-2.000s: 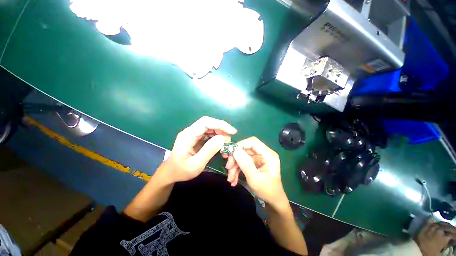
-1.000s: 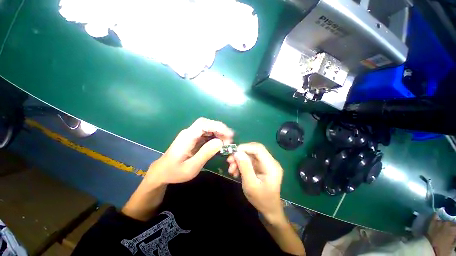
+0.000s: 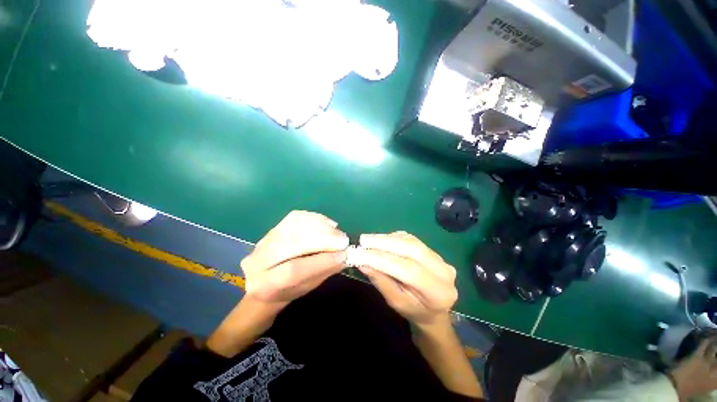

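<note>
A fingertip-sized pale piece, which looks like a small circuit board [image 3: 353, 255], is pinched between both hands over the bench's near edge. My left hand [image 3: 297, 255] grips its left side with thumb and fingers. My right hand [image 3: 407, 271] grips its right side. Both hands are bare, and the fingers hide most of the piece. The exact shape of the piece cannot be told.
An overexposed heap of white parts [image 3: 251, 55] lies at the back left. The silver screw feeder [image 3: 523, 47] stands at the back right. One black disc [image 3: 457, 210] lies apart from a black pile [image 3: 542, 251]. A blue bin [image 3: 605, 118] is behind. Another person's hand [image 3: 698, 367] is far right.
Both hands have closed in around the small board, with fingers now straighter and nearly meeting, so less of it shows. The bench view has shifted slightly.
</note>
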